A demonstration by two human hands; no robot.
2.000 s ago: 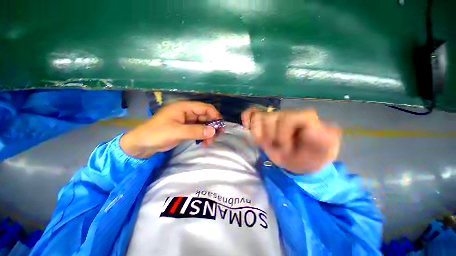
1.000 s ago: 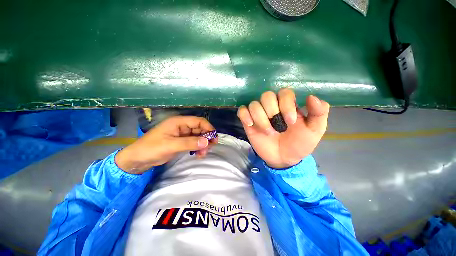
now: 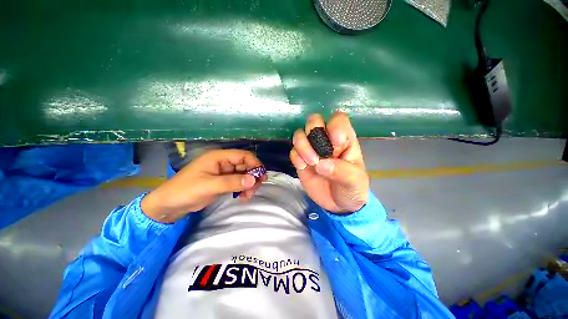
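Observation:
My left hand (image 3: 202, 181), bare, is at picture left in front of the shirt. Its thumb and fingers pinch a small strip with a purple and white pattern (image 3: 256, 172), possibly a circuit board; part of it is hidden by the fingertips. My right hand (image 3: 331, 168), bare, is palm up, beside the bench edge. A black, knobbly oval lump (image 3: 320, 142) is held against its curled fingers, and the thumb tip is just below it. The two hands are apart. Any tiny part at the right fingertips is too small to tell.
The green bench mat (image 3: 187, 62) spans the top. A round dish with grey speckled contents (image 3: 354, 11), a clear bag (image 3: 434, 9) and a black box with cable (image 3: 497, 93) lie on it. Blue cloth (image 3: 68, 171) is at left.
My right hand came into clear view, opened palm up, then curled its fingers and moved left, nearer the left hand. My left hand keeps its pinch on the strip.

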